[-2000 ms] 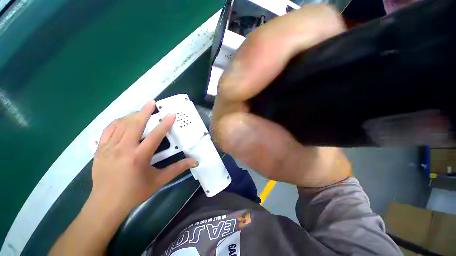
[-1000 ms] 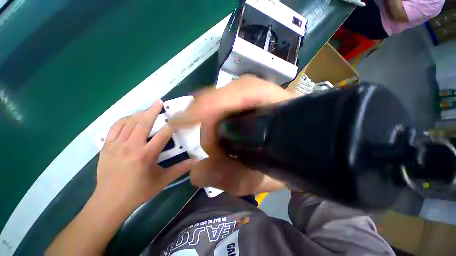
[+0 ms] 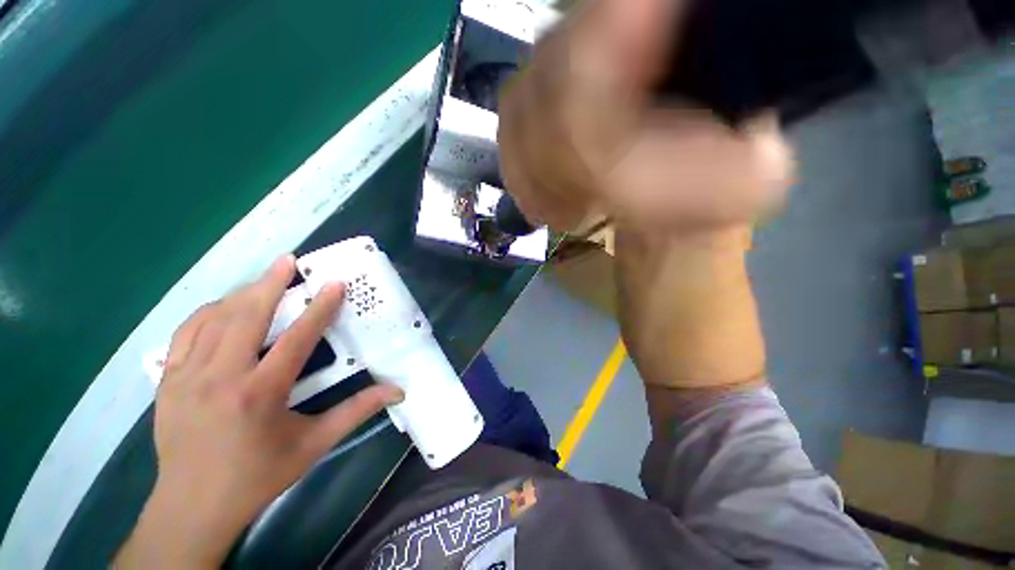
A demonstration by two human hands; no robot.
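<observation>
The white plastic housing [image 3: 417,373] lies at the line's edge with its dotted grille and small screw holes facing up. My left hand [image 3: 239,390] is spread over it, fingertips pressing on its upper part and beside its loop opening. My right hand [image 3: 634,145], blurred, grips the thick black electric screwdriver [image 3: 801,56], which is cut off by the top edge. The screwdriver's dark front end [image 3: 512,215] is at the metal pick-up point of the screw feeder [image 3: 465,139]. Whether a screw is on the bit cannot be told.
The green conveyor belt [image 3: 167,145] with its white rail [image 3: 295,212] is at the left. A brown carton [image 3: 587,273] stands partly hidden behind the feeder. Several cartons [image 3: 955,306] are at the far right. A yellow line [image 3: 592,403] crosses the grey floor.
My right hand and the screwdriver have moved from over the housing to the feeder. The housing is uncovered again. The view has shifted, and my left hand stays on the housing.
</observation>
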